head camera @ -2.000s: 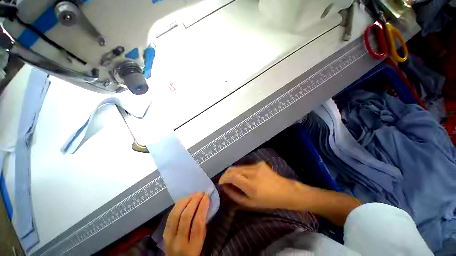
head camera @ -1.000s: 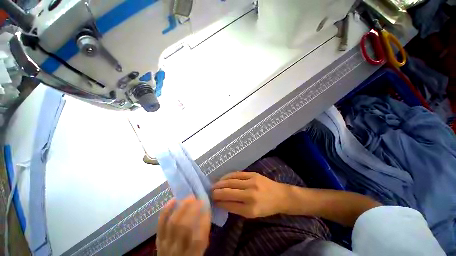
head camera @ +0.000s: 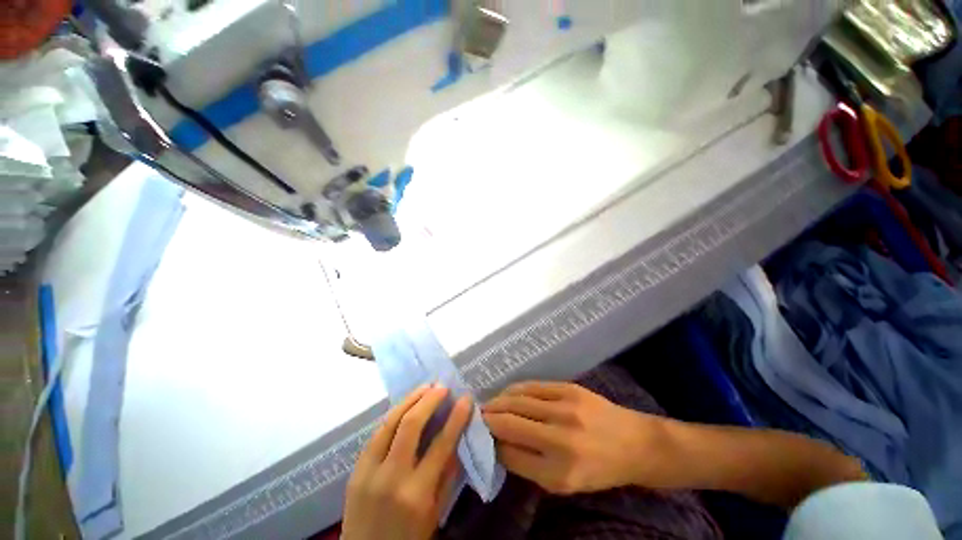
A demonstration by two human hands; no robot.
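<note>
A folded pale blue strip [head camera: 415,357] runs from under the machine head over the ruler edge of the table, its end hanging over my lap. My left hand [head camera: 408,464] presses on the strip, fingers on its upper face and left side. My right hand [head camera: 559,435] pinches the strip's right edge. The white sewing machine [head camera: 359,47] has a dark knurled knob [head camera: 377,227] above the strip's far end. The presser foot and needle cannot be made out in the glare.
Long pale blue strips [head camera: 111,348] lie at the table's left. Red-and-yellow-handled scissors [head camera: 847,145] lie at the right end. Blue-grey garments [head camera: 844,327] fill a blue crate [head camera: 709,367] beside my lap. White scraps [head camera: 37,174] are piled at upper left.
The view has shifted, so the table and machine appear farther right. The strip, spread flat at first, is now folded lengthwise. My right hand has moved from beside the strip onto its edge.
</note>
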